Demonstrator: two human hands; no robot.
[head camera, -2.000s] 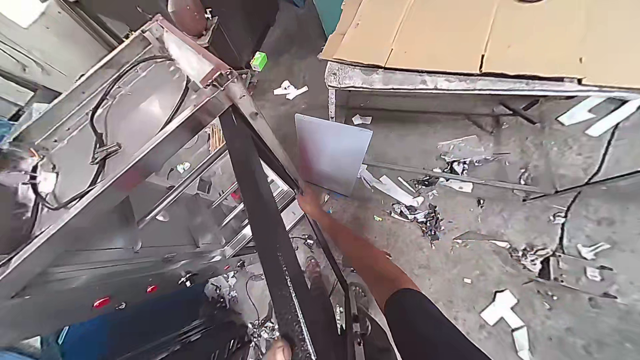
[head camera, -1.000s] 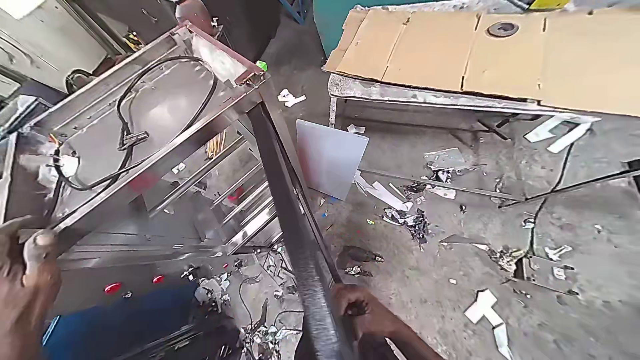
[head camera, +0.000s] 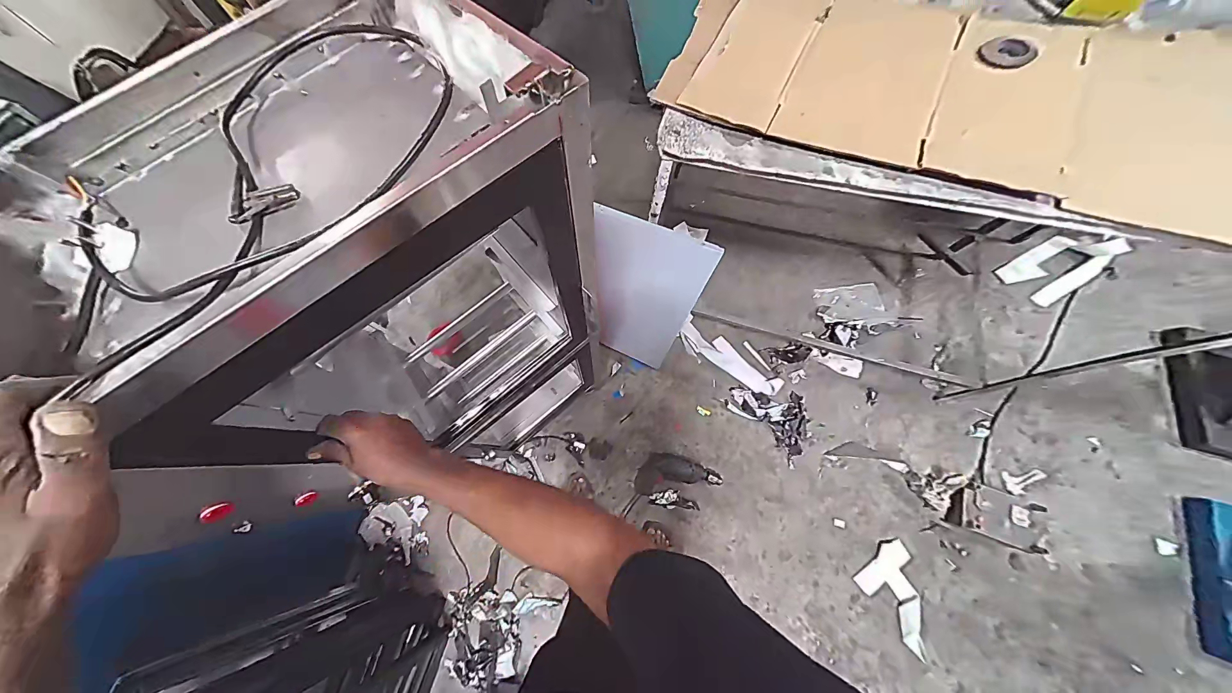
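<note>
A metal cabinet (head camera: 385, 231) stands at the left, with a black power cable (head camera: 337, 226) looped over its top. Its black-framed glass door (head camera: 472, 289) lies against the front opening, and metal rack bars show through the glass. My right hand (head camera: 371, 448) grips the lower edge of the door frame, fingers curled over it. At the far left, my left hand (head camera: 67, 500) rests at the cabinet's top corner, thumb up; its fingers are mostly hidden. Red round lights or buttons (head camera: 217, 512) sit on the panel below the door.
A workbench covered with cardboard (head camera: 866, 87) stands at the upper right. A pale flat sheet (head camera: 654, 284) leans beside the cabinet. Scraps, white strips (head camera: 890, 577), a power tool (head camera: 674, 472) and a long metal bar (head camera: 1088, 366) lie on the concrete floor.
The black-framed door has swung from standing out edge-on to lying against the cabinet front. My right hand has moved left with it. My left hand has come into view at the cabinet corner.
</note>
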